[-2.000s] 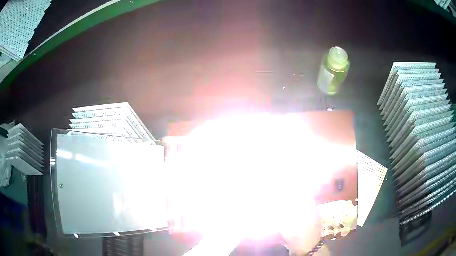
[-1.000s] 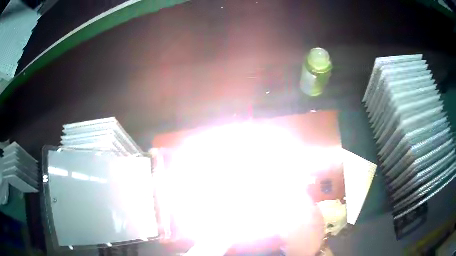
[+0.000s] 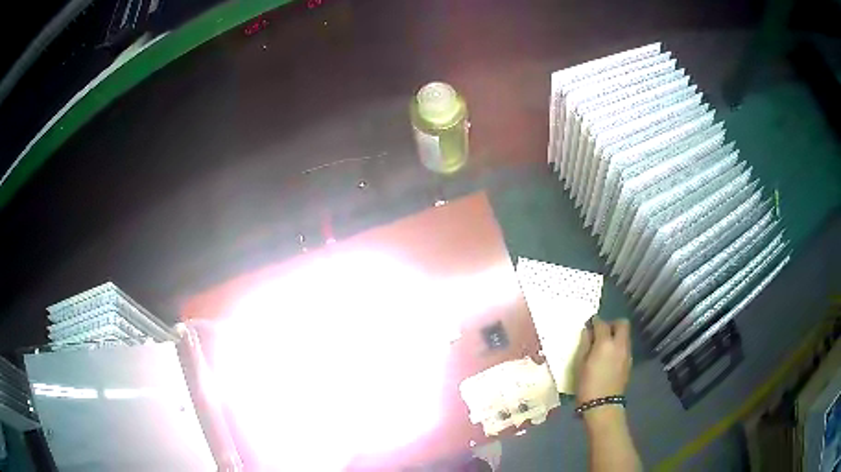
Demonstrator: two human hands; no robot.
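The test fixture [image 3: 456, 240] is an orange-red base with a black switch [image 3: 494, 336] on its right. White and pink glare covers its middle and hides what lies there. Its hinged clear cover [image 3: 115, 406] is open to the left. A white dotted board [image 3: 551, 309] lies partly under the fixture's right edge. My right hand [image 3: 604, 364], bare with a dark bead bracelet, has its fingers closed on that board's right edge; the fingertips are partly hidden. A lumpy cream pad [image 3: 510, 395] sits at the base's lower right. My left hand is not seen; glare or the bottom edge may hide it.
A long row of upright white boards [image 3: 664, 194] stands at the right, above part of a black rack [image 3: 705, 364]. A yellow-green bottle [image 3: 441, 129] stands behind the fixture. More racked boards [image 3: 97, 318] are at the left, behind the cover. A green-edged shelf [image 3: 120, 69] crosses the upper left.
The view has swung right, so the fixture sits further left and tilted. My right hand has left the glare at the fixture's lower edge and is now at the white board on the right.
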